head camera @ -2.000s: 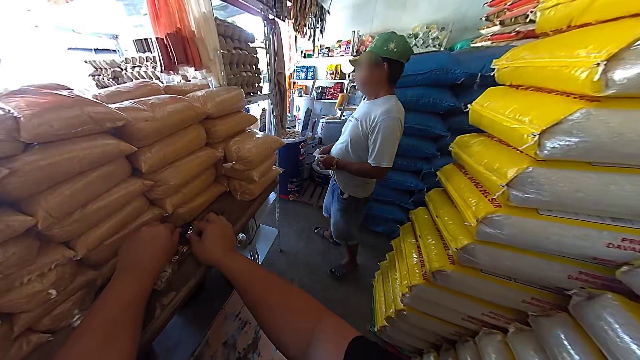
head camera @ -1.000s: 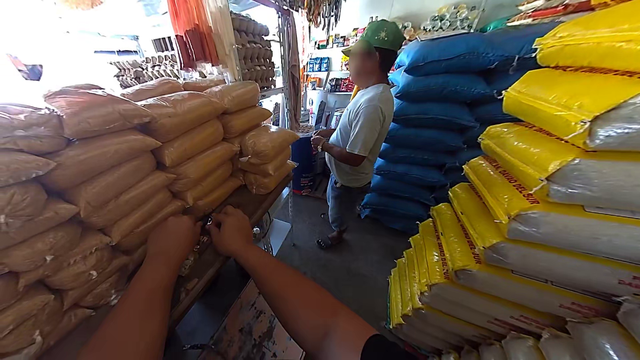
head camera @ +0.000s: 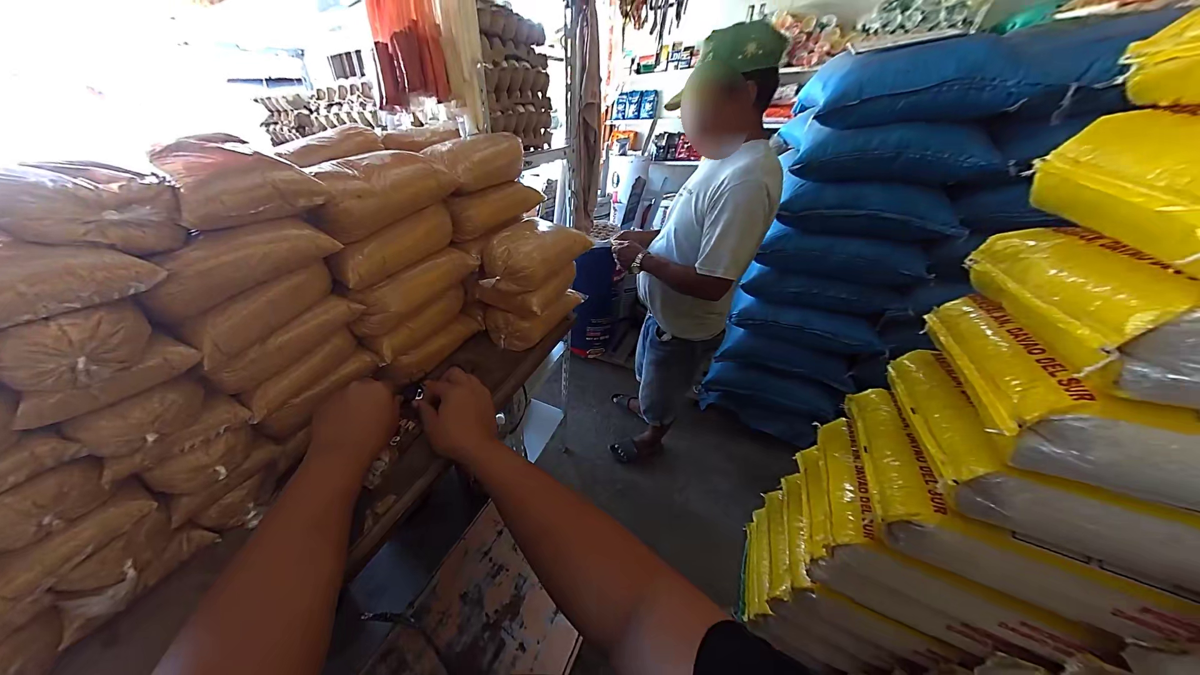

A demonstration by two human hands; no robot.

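My left hand (head camera: 356, 419) and my right hand (head camera: 458, 411) are close together over a wooden counter (head camera: 511, 366), beside the stacked clear plastic bags of brown contents (head camera: 403, 291). The fingers of my right hand are curled at a small dark object (head camera: 418, 393), too small to name. My left hand's fingers are mostly hidden behind its own back, so its hold cannot be told. Something small and printed (head camera: 398, 436) lies between and below the hands on the counter.
A person in a green cap (head camera: 717, 225) stands beyond the counter, near a blue drum (head camera: 592, 295). Blue sacks (head camera: 844, 220) are stacked behind. Yellow-and-white sacks (head camera: 994, 375) rise on the right. A worn wooden surface (head camera: 497, 600) is below my right forearm. Egg trays (head camera: 514, 75) stand behind the bags.
The view has swung somewhat to the right over the two seconds. Both my hands stay close together at the counter. No clear change in their hold shows.
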